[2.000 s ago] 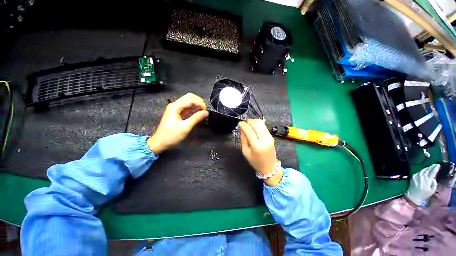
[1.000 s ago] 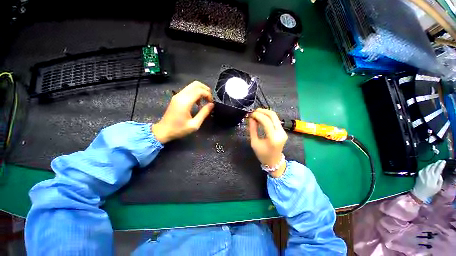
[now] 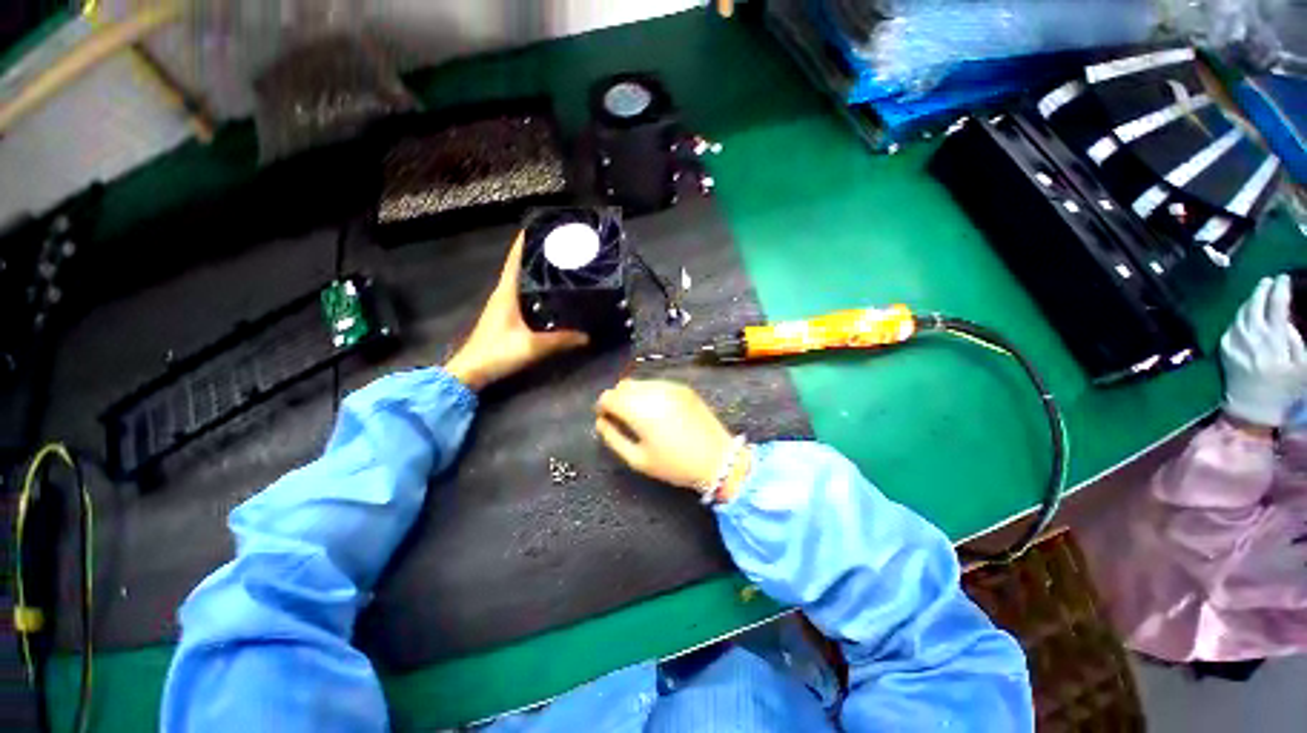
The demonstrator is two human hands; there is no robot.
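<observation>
My left hand [image 3: 505, 327] grips a black square cooling fan [image 3: 573, 272] from its left side; the round white hub label faces up. A thin lead with a small pale connector [image 3: 677, 307] comes off the fan's right side. My right hand [image 3: 662, 427] is just below and right of the fan, fingers curled; whether it holds something small cannot be told. A small loose pile of silvery fasteners [image 3: 562, 470] lies on the black mat [image 3: 473, 530]. An orange electric screwdriver [image 3: 829, 332] lies right of the fan, its dark tip pointing toward it.
Behind are a fastener tray [image 3: 473, 172] and another cooling fan [image 3: 634, 143]. A slotted grille [image 3: 230, 375] with a green circuit board [image 3: 344, 312] lies left. Black housings [image 3: 1068, 251] and blue plastic bags [image 3: 917, 57] are at right. A gloved hand [image 3: 1264, 355] shows at far right; a yellow-green cord [image 3: 86, 573] far left.
The camera view has turned and shifted. My left hand has gone from the fan's corner to gripping its side. My right hand has come away from the fan's front corner and curled below it.
</observation>
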